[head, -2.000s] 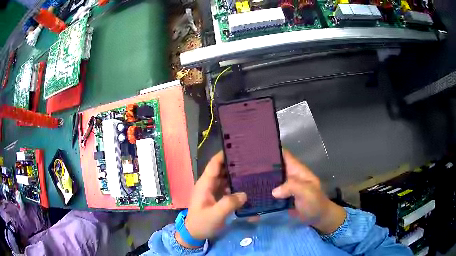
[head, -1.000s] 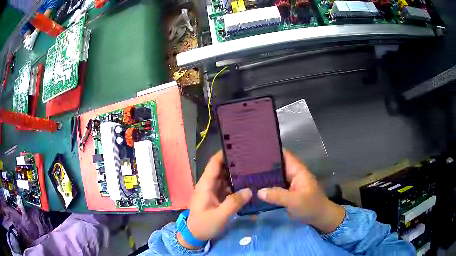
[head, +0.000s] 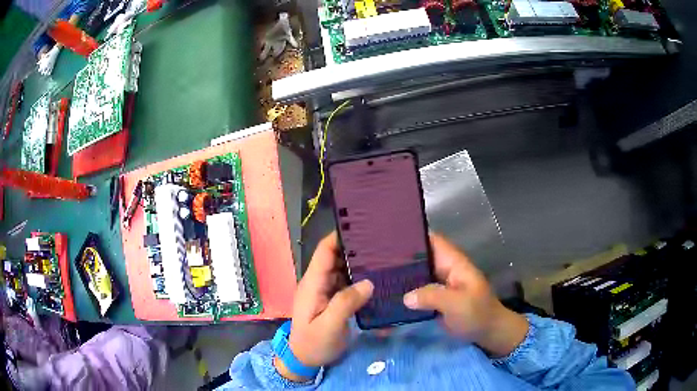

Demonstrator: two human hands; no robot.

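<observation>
A black smartphone [head: 382, 221] is held upright in both hands at the middle of the view, its screen showing a list above a keyboard. My left hand [head: 325, 309] grips its lower left side, with the thumb over the keyboard's left part. A bright blue band is on that wrist. My right hand [head: 466, 298] grips the lower right side, with its thumb over the keyboard's right part. The fingers behind the phone are hidden. A populated green power board [head: 200, 237] lies on a red-orange pad [head: 273, 267] to the left, untouched.
Cutters [head: 133, 202] lie at the pad's left edge, near a small black tray [head: 97, 273]. Green boards [head: 99, 95] rest on red pads farther left. A conveyor rail [head: 474, 57] carries boards at the top. A metal plate [head: 465, 195] lies behind the phone. Black bins [head: 611, 298] stand lower right.
Both thumbs have shifted over the keyboard, drawing together and then apart again. The phone stays in both hands, nearly in the same place.
</observation>
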